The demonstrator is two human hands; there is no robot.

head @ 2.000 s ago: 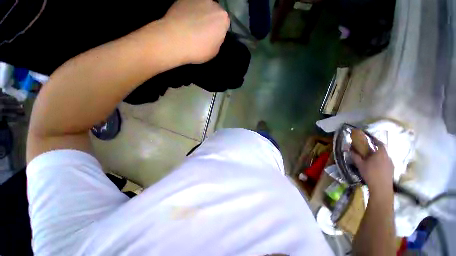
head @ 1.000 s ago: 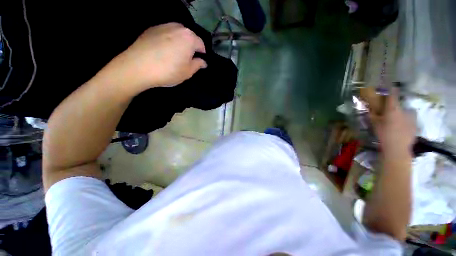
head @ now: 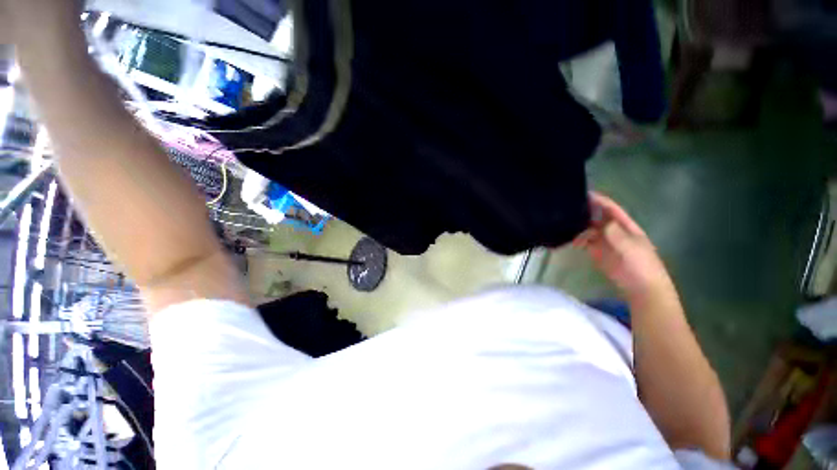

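A black skirt [head: 459, 119] hangs across the upper middle of the view, with pale lines near its waist on the left and a wavy hem at the bottom. My right hand [head: 619, 240] is at the skirt's lower right corner, with the hem edge between thumb and fingers. My left forearm reaches up along the left side, blurred, and the hand is cut off by the top left edge. The iron does not show.
A round grey base [head: 367, 263] with a dark rod stands on the floor below the skirt. Another dark ruffled piece [head: 312, 321] is by my left sleeve. White hangers [head: 78, 404] cluster at lower left. A box with red contents [head: 797, 418] is at lower right.
My right hand has let go of the iron and moved left to the skirt's hem. My left hand has left the skirt and moved up out of the picture. The view has shifted left.
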